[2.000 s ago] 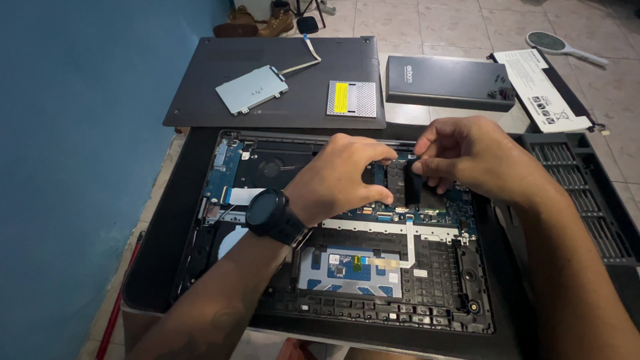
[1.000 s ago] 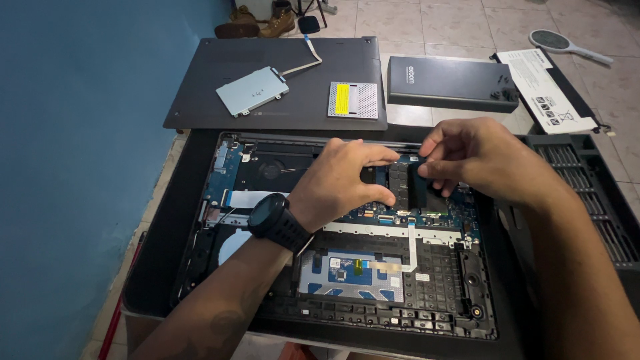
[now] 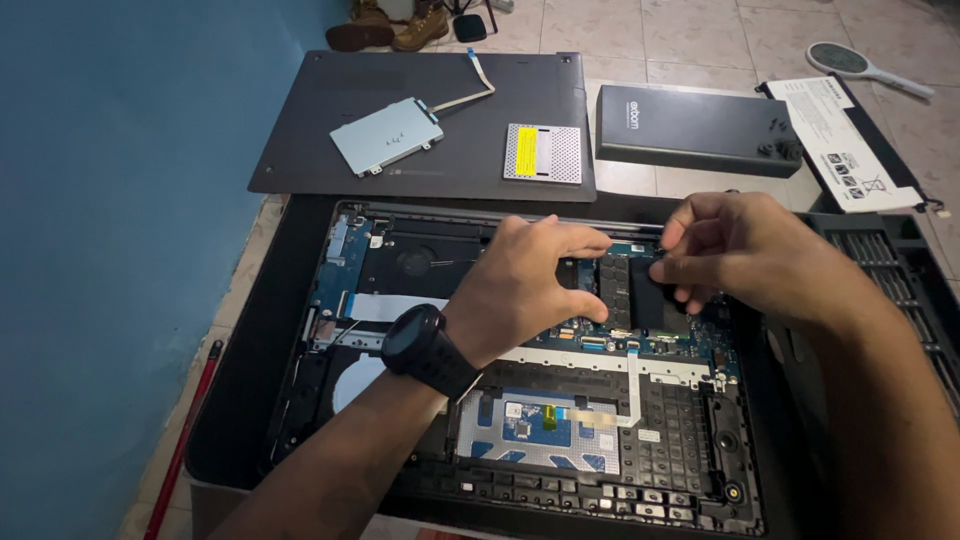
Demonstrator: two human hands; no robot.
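An opened laptop chassis (image 3: 660, 409) lies in front of me, with its blue circuit board (image 3: 712, 337) and a touchpad module (image 3: 491, 442) showing. My left hand (image 3: 532, 277), a black watch on its wrist, rests over the board. Its thumb and fingers are spread on either side of a gap beside a black memory module (image 3: 616, 292). My right hand (image 3: 727, 255) has its fingers bent at a black flap or film (image 3: 649, 300) to the right of that module. The thumb touches the flap; whether the fingers pinch it cannot be told.
Behind the chassis lies the laptop's bottom cover (image 3: 450, 169), bearing a touchpad part with ribbon cable (image 3: 388, 136) and a perforated metal shield (image 3: 562, 154). A dark box (image 3: 690, 127) and a laptop battery (image 3: 840, 142) are at the back right. A bit case (image 3: 877, 255) stands at the right.
The black flap by my right hand was more raised and narrower; it now appears lower over the board. My right hand's fingers have spread a little. My left hand has stayed much as it was.
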